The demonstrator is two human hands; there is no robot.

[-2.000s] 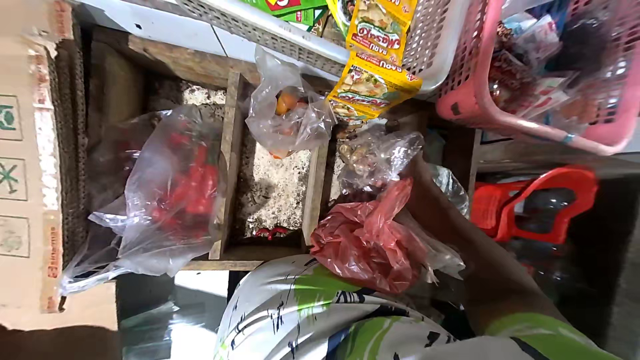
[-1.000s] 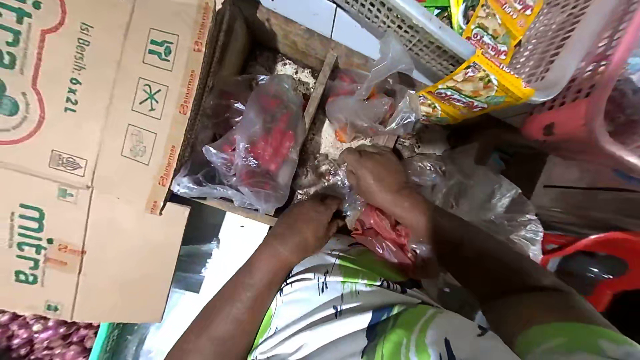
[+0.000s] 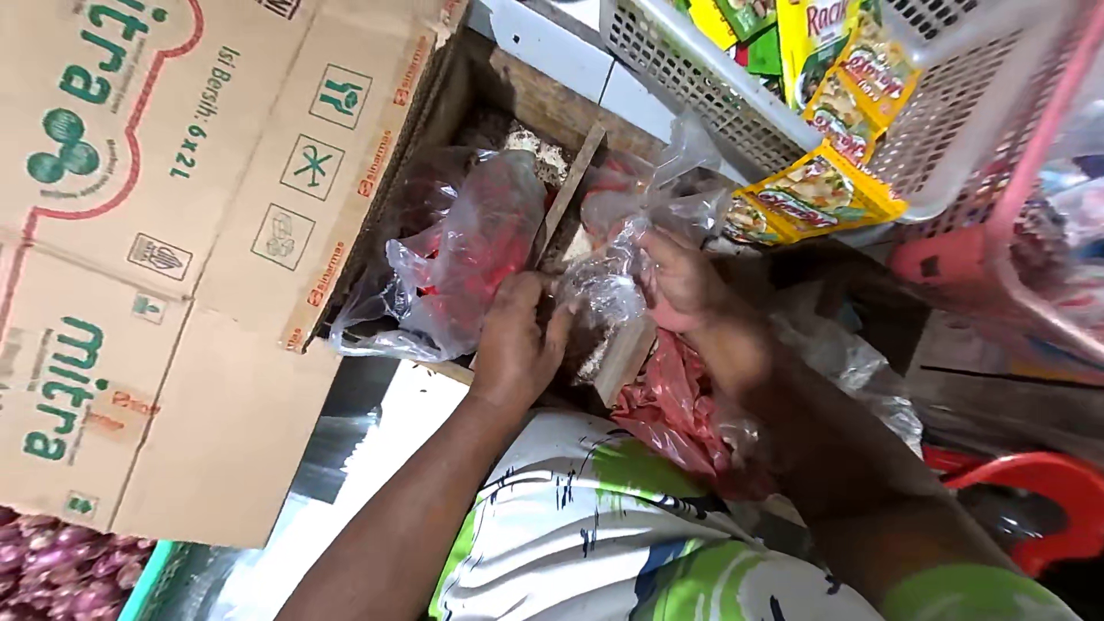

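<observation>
My right hand (image 3: 686, 276) pinches a clear plastic bag (image 3: 608, 280) above the middle compartment of a wooden box (image 3: 565, 194). My left hand (image 3: 522, 336) is at the bag's left edge, its fingers curled; whether it grips the plastic cannot be told. Left of the divider lies a clear bag with red contents (image 3: 483, 250), seemingly chilies. Another clear bag with reddish contents (image 3: 647, 194) rests beyond my right hand. Crumpled red plastic (image 3: 677, 405) lies below my right wrist.
A large cardboard carton (image 3: 198, 285) stands at the left, above red onions (image 3: 69, 565). Yellow seasoning sachets (image 3: 815, 198) hang over a white basket (image 3: 716, 86). At the right are a pink basket (image 3: 1000, 267), a red plastic object (image 3: 1056, 496) and more clear plastic (image 3: 849, 371).
My left hand, absent two seconds ago, came in at the box. My right hand has moved from the bags at the right to the middle compartment, where clear plastic is now between the hands.
</observation>
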